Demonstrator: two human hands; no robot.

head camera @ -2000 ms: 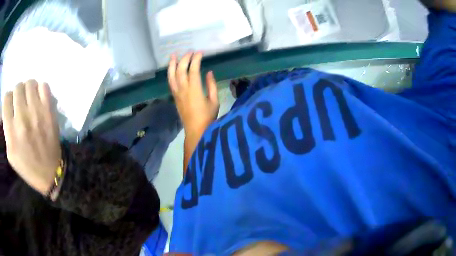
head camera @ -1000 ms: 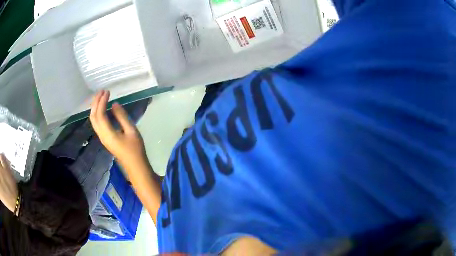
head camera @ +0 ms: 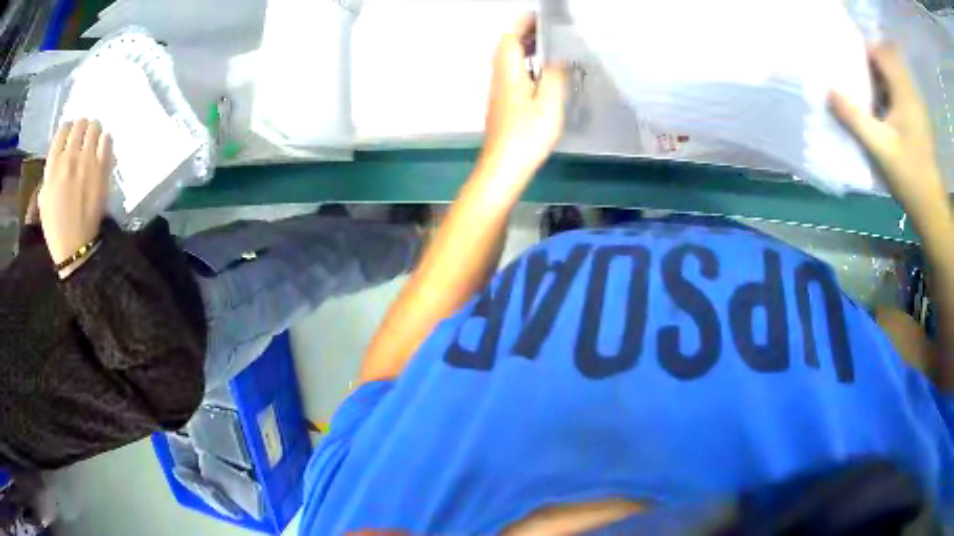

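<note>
Open white boxes (head camera: 413, 73) stand in a row on the green-edged bench. My left hand (head camera: 523, 105) is at the bench's middle, its fingers and thumb closed around a thin upright edge of a white box. A small dark patch shows between the fingers, too unclear to name. My right hand (head camera: 894, 131), blurred, grips the right end of a wide stack of white sheets (head camera: 732, 84). The stack spans the boxes between my hands and hides most of their insides. Part of a label with red print (head camera: 669, 141) shows below the sheets.
Another person's hand (head camera: 75, 194) rests on a white sheet in clear plastic (head camera: 131, 131) at the left. A small green item (head camera: 223, 117) lies near it. A blue crate (head camera: 274, 419) with grey packets stands on the floor between us. The green bench edge (head camera: 418, 178) runs across.
The view has swung to the right. My left hand has gone from beside the box's front edge to gripping a box edge. My right hand and the sheet stack have come into view.
</note>
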